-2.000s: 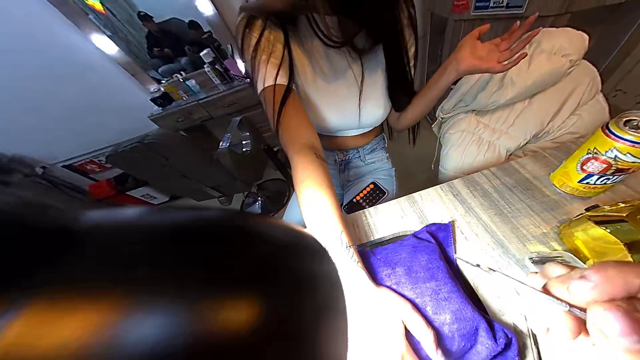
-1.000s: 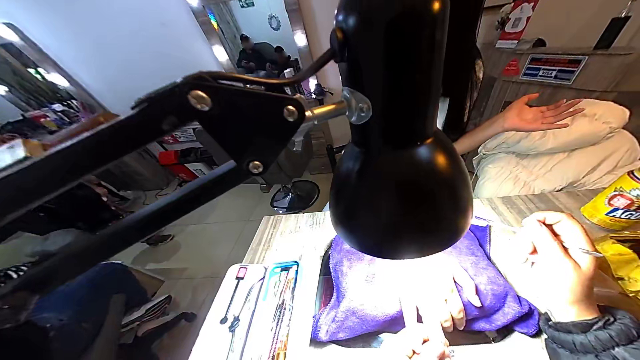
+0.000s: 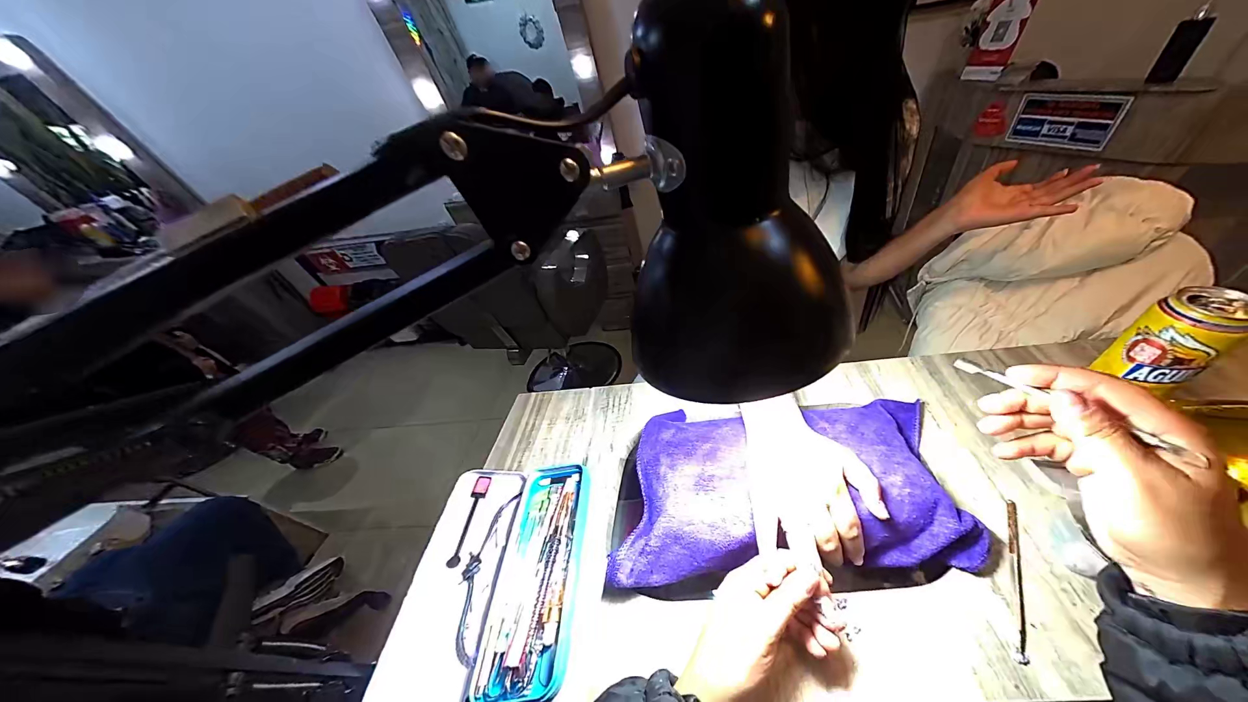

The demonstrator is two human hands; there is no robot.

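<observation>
My right hand holds a thin metal manicure tool, its flat tip pointing up and left, over the table's right side. My left hand is at the front edge of the purple towel, its fingers at the fingertips of another person's hand; glare hides whether it grips a finger. That person's hand rests on the towel, which covers a cushion. A black desk lamp hangs above and lights them strongly. A slim dark metal tool lies on the table to the right of the towel.
An open blue pencil tin with several brushes stands left of the towel. A yellow can is behind my right hand. The lamp's black arm crosses the left side. The person's other hand is raised near a pale padded jacket.
The view has swung left and the lamp is now farther off. My left hand has come into view at the towel's front. My right hand has lifted with its tool and turned palm up.
</observation>
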